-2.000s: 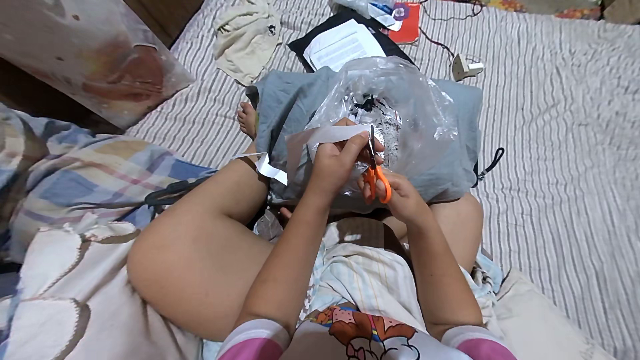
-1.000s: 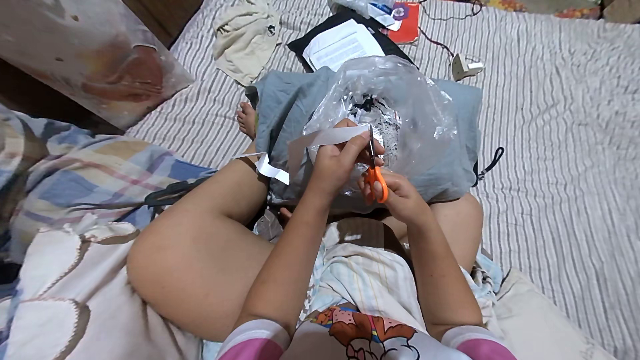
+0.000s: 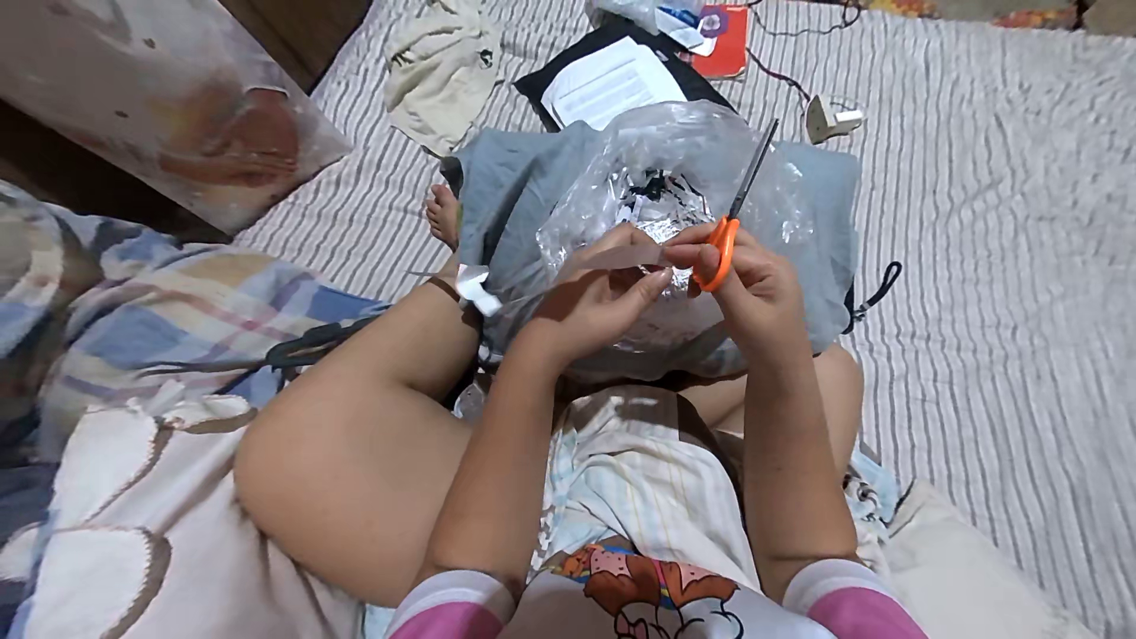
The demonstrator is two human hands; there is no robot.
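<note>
My left hand (image 3: 603, 288) holds a thin pale strip (image 3: 621, 258) that trails left to a curled white end (image 3: 477, 288) over my leg. The fingertips of my right hand (image 3: 750, 280) also touch the strip. Hooked on that same hand are orange-handled scissors (image 3: 726, 248), blades together and pointing up and away. Beneath both hands a clear plastic bag (image 3: 683, 133) with silvery and black scraps (image 3: 661, 209) inside rests on a grey cloth-covered cushion (image 3: 524, 177) across my lap.
Beyond the cushion lie a black packet with a white paper (image 3: 612, 82), a red booklet (image 3: 723, 44), a beige cloth (image 3: 444, 75) and a white plug adapter (image 3: 832, 119) with a dark cord. A plaid blanket (image 3: 177, 311) is at left, on a striped bedsheet (image 3: 994, 266).
The scissors were at the strip, pointing up from low between my hands; now they are swung aside in my right hand, whose fingers have come to the strip beside my left fingers.
</note>
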